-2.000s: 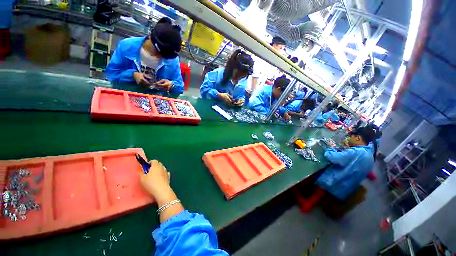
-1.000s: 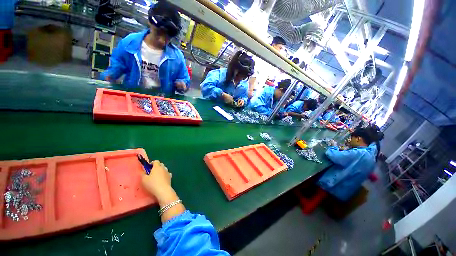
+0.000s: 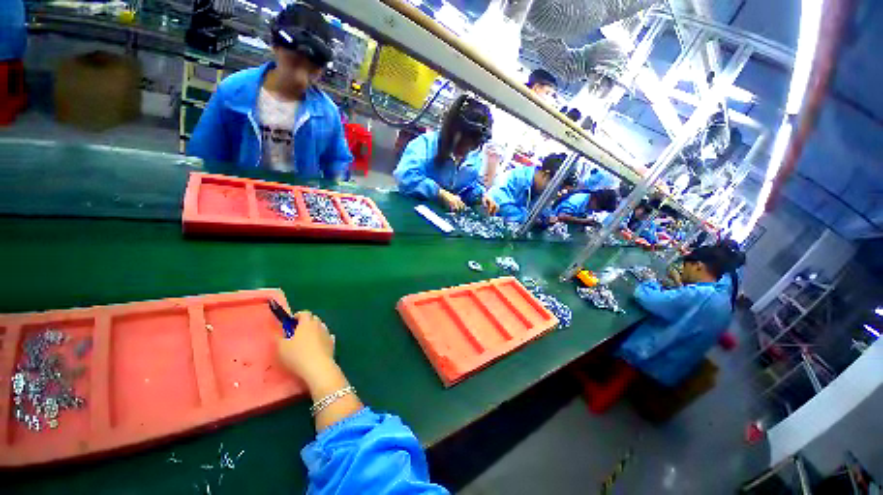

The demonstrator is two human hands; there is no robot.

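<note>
My right hand holds dark blue cutters at the right end of the near orange-red sorting tray. The cutters' jaws point up and left over the tray's right rim. A loose pile of small silvery parts lies in a left pocket of this tray. The pockets to its right hold only a few tiny specks. Thin cut scraps lie on the green surface in front of the tray. My left hand is not in view.
A second orange-red tray lies to the right, beside silvery parts. Another tray with parts lies across the green bench. A white strip and a yellow-orange object lie farther off. People in blue smocks sit around the bench.
The person across the bench has lowered their hands and sits more upright. The small silvery clusters beyond the second tray have shifted slightly left. My right hand has stayed nearly still.
</note>
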